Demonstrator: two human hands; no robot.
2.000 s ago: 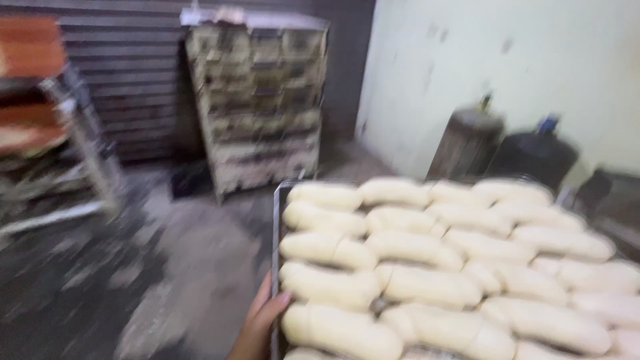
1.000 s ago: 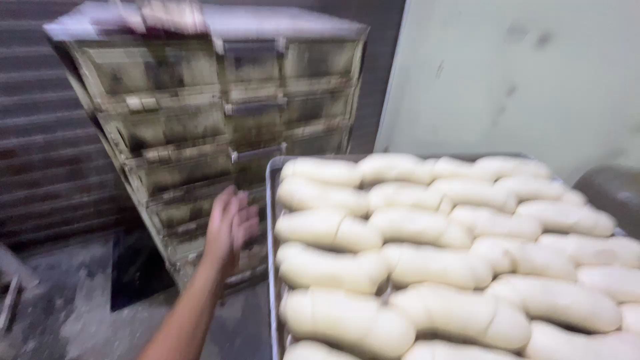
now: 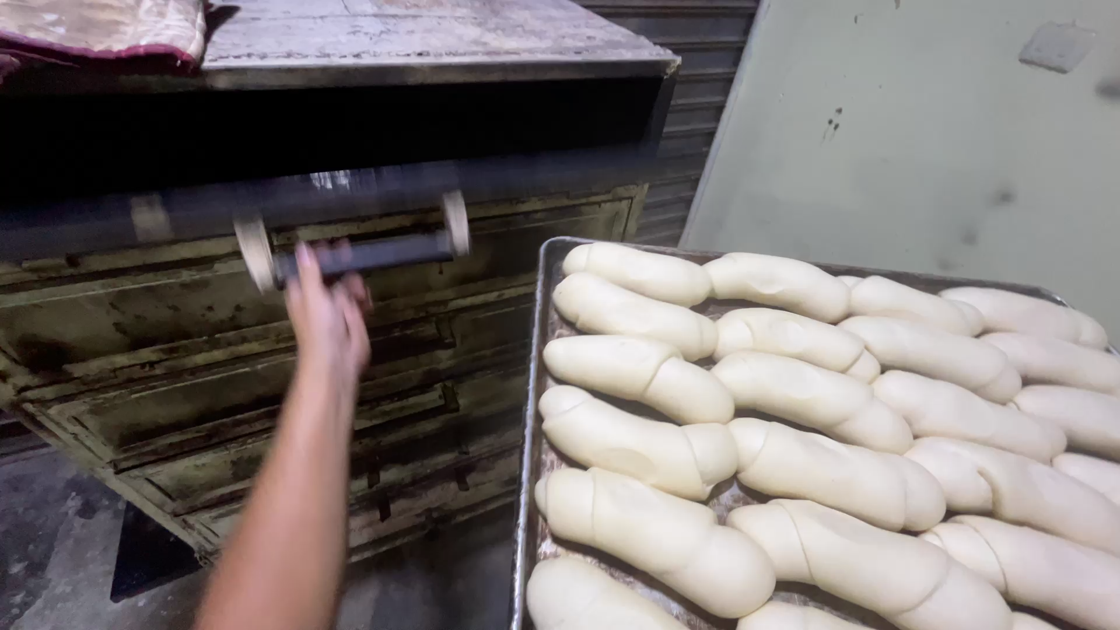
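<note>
My left hand point(image 3: 328, 302) grips the dark bar handle point(image 3: 376, 255) of the top door point(image 3: 192, 206) of a worn metal deck oven or cabinet. That door is blurred and tilted down, with a dark compartment point(image 3: 350, 122) showing above it. To the right of my arm, a metal baking tray point(image 3: 530, 376) carries rows of pale rolled dough pieces point(image 3: 814, 394), many of them touching end to end. Its near and right parts run out of the frame. My right hand is not in view, so its hold cannot be seen.
A stained cloth with a red edge point(image 3: 105, 35) lies on the oven's top point(image 3: 420, 35). More closed doors point(image 3: 201, 394) are stacked below. Behind are a slatted metal shutter point(image 3: 700, 105) and a pale wall point(image 3: 892, 157). The stained floor point(image 3: 70, 516) shows at lower left.
My left hand has left the tray's edge, reached to the oven and taken hold of the top handle. The top door has come open. The view has moved much closer to the oven.
</note>
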